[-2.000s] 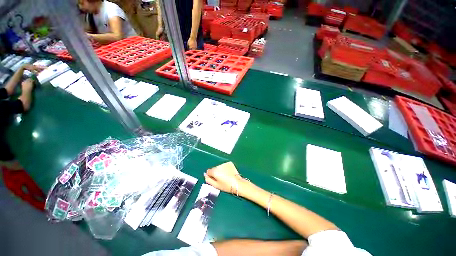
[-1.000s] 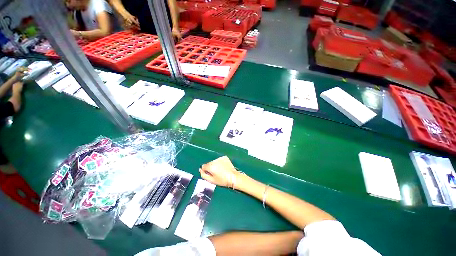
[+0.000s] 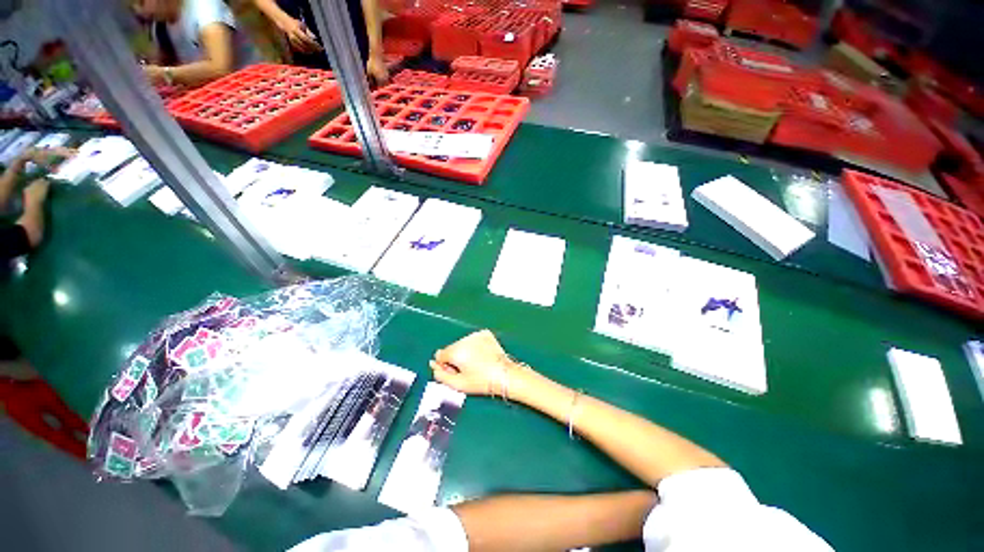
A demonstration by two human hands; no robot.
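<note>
My right hand (image 3: 472, 366) rests on the green surface with fingers curled, nothing visible in it. My left forearm lies across the bottom, its hand hidden by my right sleeve. A narrow printed card (image 3: 423, 451) lies apart just below my right hand. Left of it is a fanned stack of cards (image 3: 374, 418), partly beside a clear plastic bag (image 3: 205, 482) with small pink-red and green labelled packets (image 3: 193, 354). Beyond, on the belt, are printed white boxes (image 3: 722, 313), (image 3: 429, 245) and plain-faced boxes (image 3: 528, 266), (image 3: 925, 396).
Two white box stacks (image 3: 653, 195), (image 3: 752, 217) stand on the far ledge. Red compartment trays (image 3: 459, 115), (image 3: 254, 105), (image 3: 923, 243) line the far side. A metal upright (image 3: 173, 151) rises at left. People's arms show at far left and behind the trays. Stacked red trays (image 3: 745, 76) stand behind.
The boxes on the belt have moved to the right past my right hand, and more have come in from the left. My right hand, the cards and the bag have stayed in place.
</note>
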